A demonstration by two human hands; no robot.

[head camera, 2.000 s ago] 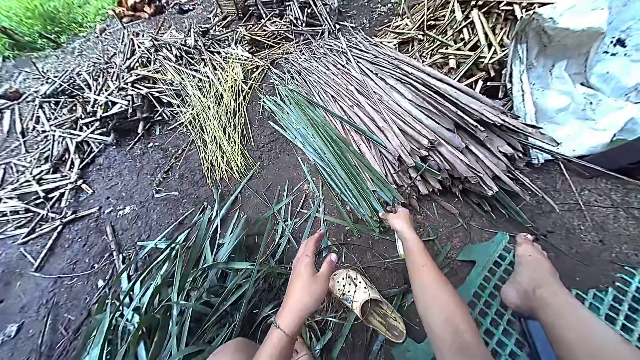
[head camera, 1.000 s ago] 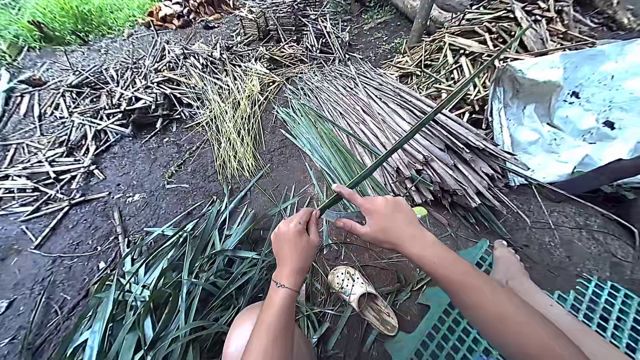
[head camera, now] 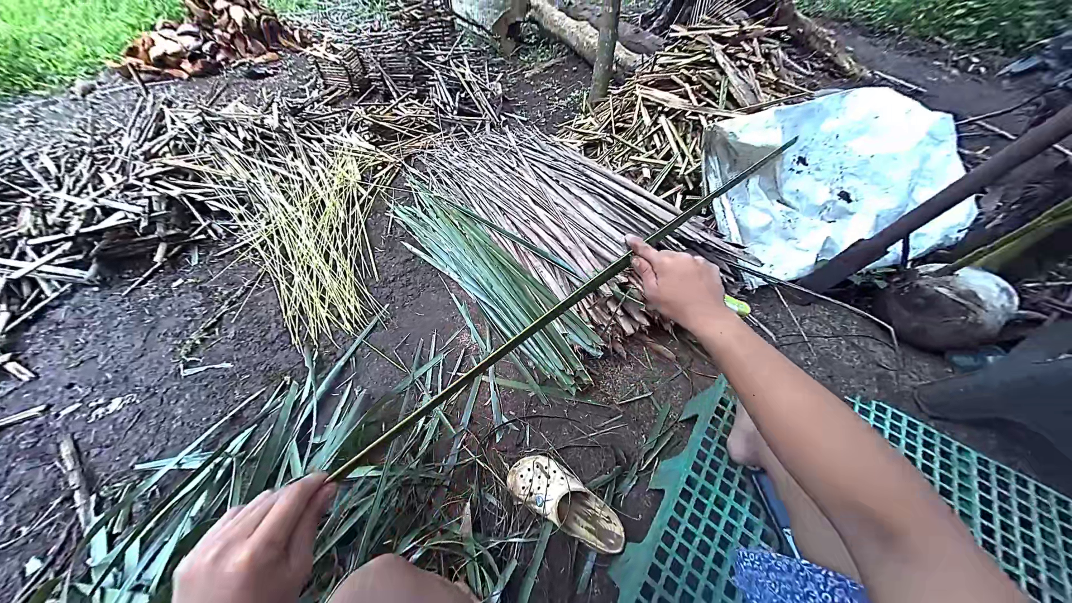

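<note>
A long narrow green leaf strip (head camera: 502, 347) runs diagonally across the view, pinched at its lower end by my left hand (head camera: 251, 540). Further up, the fingers of my right hand (head camera: 680, 280) close on the same strip, whose tip reaches over the white sack. Part of a yellow-green handle (head camera: 737, 306) shows beside my right hand; the rest is hidden. Beneath the strip lies a bundle of green leaf strips (head camera: 494, 285), against a larger pile of dry brown leaves (head camera: 578, 201). Loose green leaves (head camera: 276, 477) are heaped near my left hand.
A cream perforated clog (head camera: 544, 486) lies below the bundles, left of a green plastic grid mat (head camera: 703, 494) with a bare foot on it. Thin yellow-green sticks (head camera: 310, 226) and piled dry sticks (head camera: 84, 184) are at left. A white sack (head camera: 846, 176) and dark pole (head camera: 938, 197) lie at right.
My hands, close together on the strip one second ago, are now far apart along it. Two seconds ago, my right hand was at the green bundle's lower end. The view has shifted.
</note>
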